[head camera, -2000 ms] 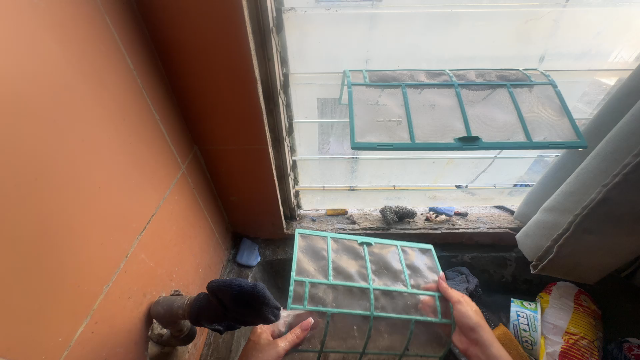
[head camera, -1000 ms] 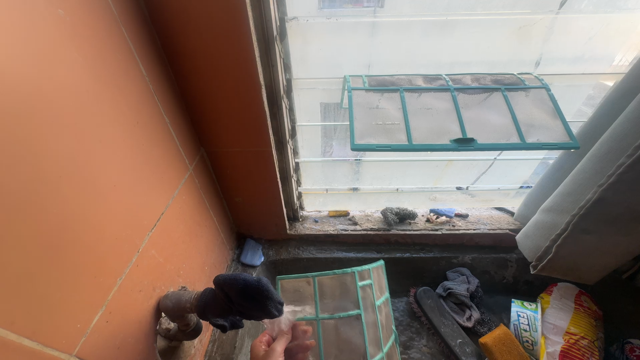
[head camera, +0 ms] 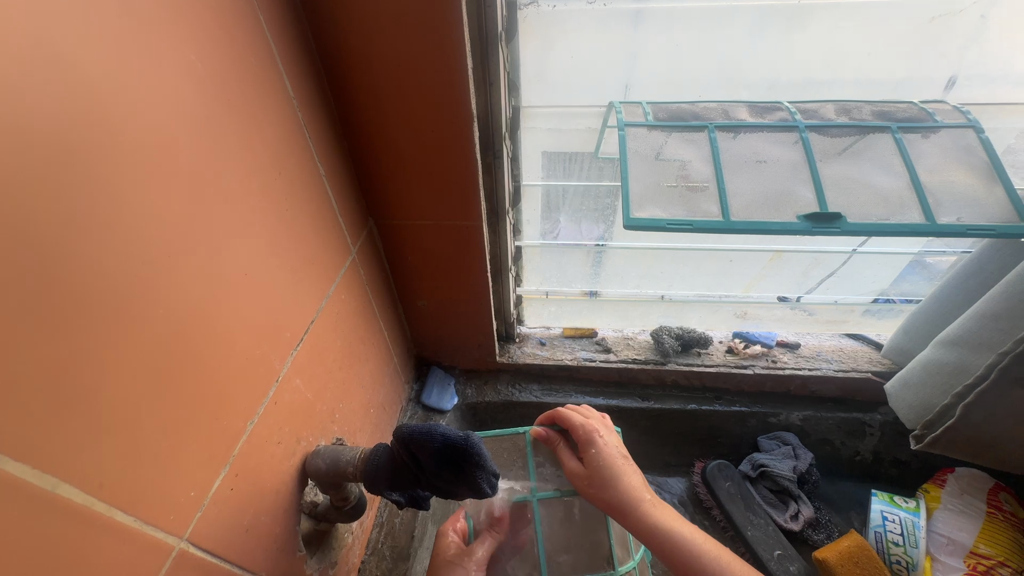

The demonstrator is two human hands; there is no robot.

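Note:
A green-framed mesh filter [head camera: 560, 520] lies low in the view, under a pipe outlet wrapped in dark cloth [head camera: 440, 468]. Water runs from the cloth onto the mesh. My left hand [head camera: 468, 544] grips the filter's near left part, where the water falls. My right hand [head camera: 588, 456] holds its far edge, fingers curled over the frame. Another green-framed mesh filter [head camera: 820, 176] rests against the louvred glass window at the upper right, with dark grime along its top panels.
Blue soap [head camera: 439, 390] sits at the sink's back left corner. A scrub brush [head camera: 744, 512], grey cloth [head camera: 780, 476], orange sponge [head camera: 850, 556] and packets [head camera: 896, 524] lie right. Steel wool [head camera: 680, 340] is on the sill. A grey curtain [head camera: 960, 320] hangs at right.
The held filter has turned and moved left beneath the cloth-wrapped outlet. My right hand, out of sight one second ago, is back on the filter's far edge.

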